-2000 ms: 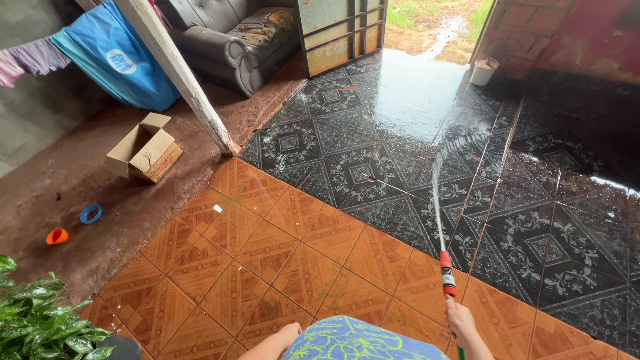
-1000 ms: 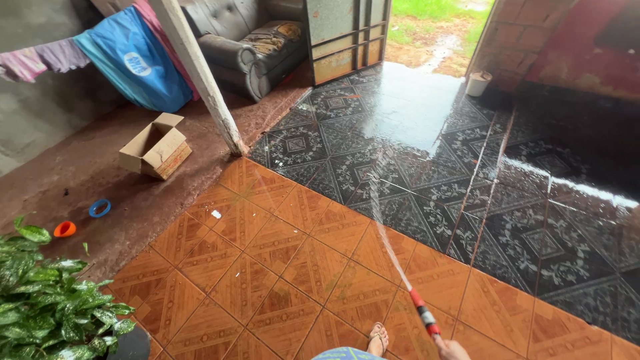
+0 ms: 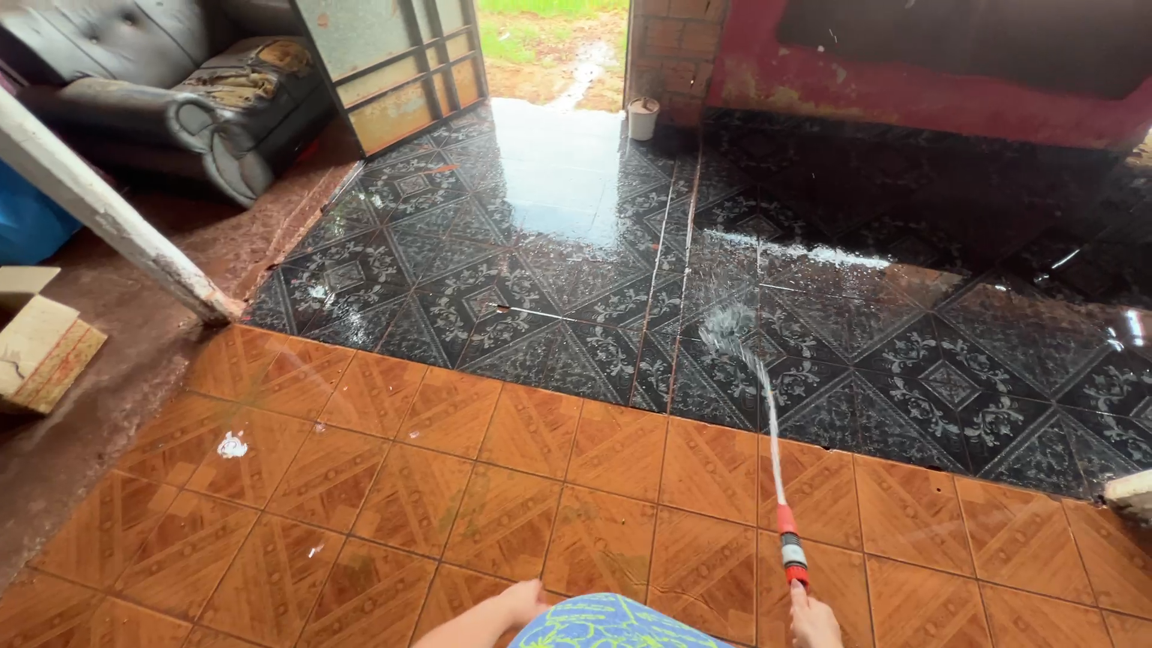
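Observation:
My right hand, low in the head view, grips a garden hose just below its red and grey spray nozzle. A stream of water runs from the nozzle tip and splashes on the wet black patterned floor tiles. My left hand is beside the blue and green patterned clothing at the bottom centre; its fingers are partly hidden, and whether it holds something does not show. Orange-brown floor tiles lie under both hands.
A white post stands at the left, near an open cardboard box and a worn dark armchair. A metal door stands ajar by the doorway. A white bucket sits against the brick wall's base.
The view has swung right and the plant has left it. The water stream, aimed left of the floor seam one second ago, now lands to its right. My left hand has come into view.

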